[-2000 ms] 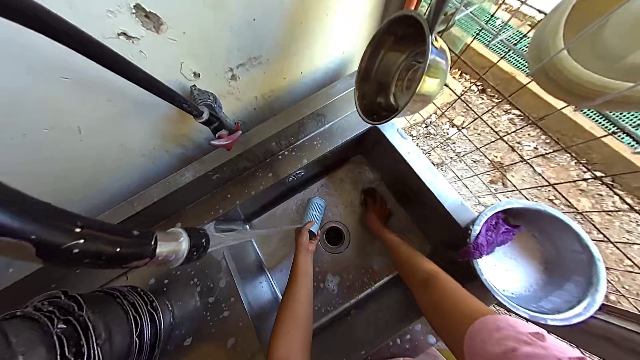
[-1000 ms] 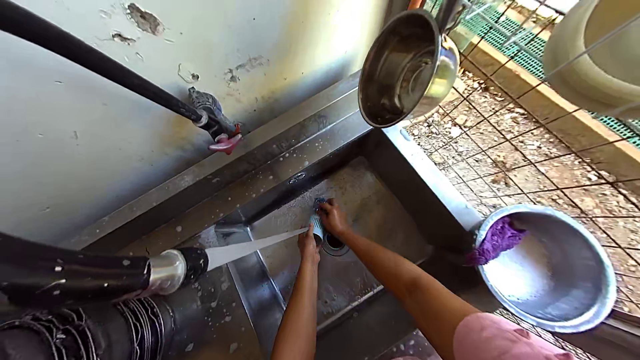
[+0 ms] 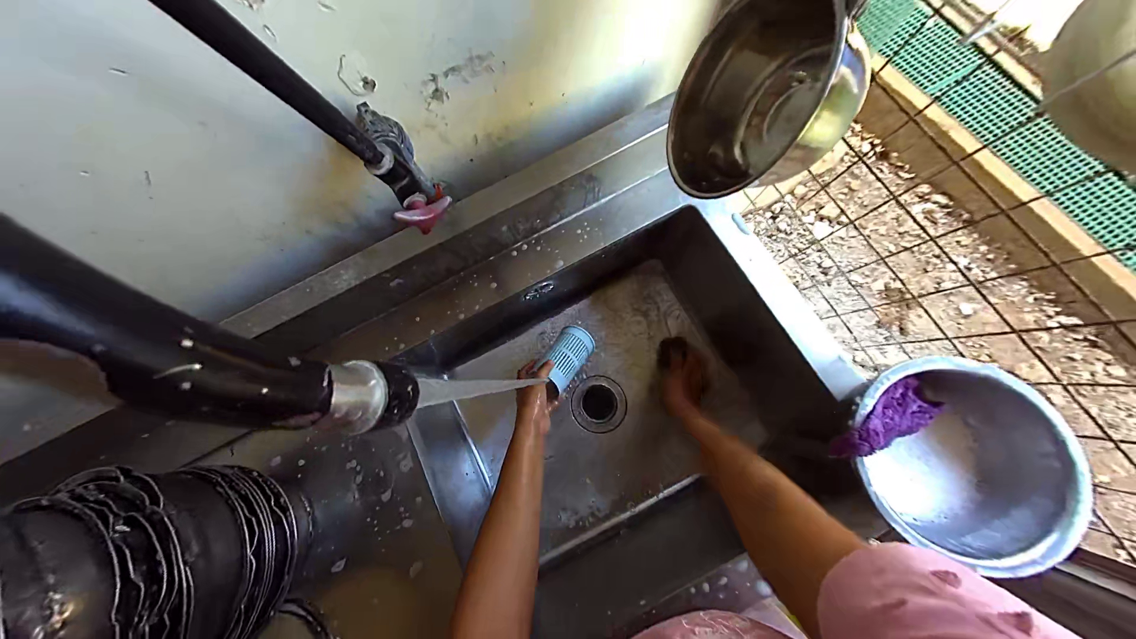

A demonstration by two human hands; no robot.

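Observation:
My left hand (image 3: pixel 534 390) grips a light-blue slotted plastic cylinder (image 3: pixel 569 353), tilted over the stainless-steel sink (image 3: pixel 648 444) just up and left of the round drain (image 3: pixel 599 404). Water from the black spout (image 3: pixel 399 393) at left strikes the hand and the cylinder's lower end. To the right of the drain, my right hand (image 3: pixel 685 383) is low over the sink floor, with its fingers on a small dark scrubber-like thing (image 3: pixel 673 351). What that dark thing is exactly cannot be told.
A metal pot (image 3: pixel 763 98) hangs above the sink's far corner. At right, a metal basin (image 3: pixel 985 479) has a purple cloth (image 3: pixel 892 417) over its rim, beside a wire mesh (image 3: pixel 958 257). A pipe with a red tap handle (image 3: pixel 423 211) is by the wall. Black ribbed piping (image 3: pixel 151 550) lies lower left.
My right hand has moved away from the cylinder to the right side of the sink floor. My left hand still holds the cylinder, now more exposed. The water keeps running.

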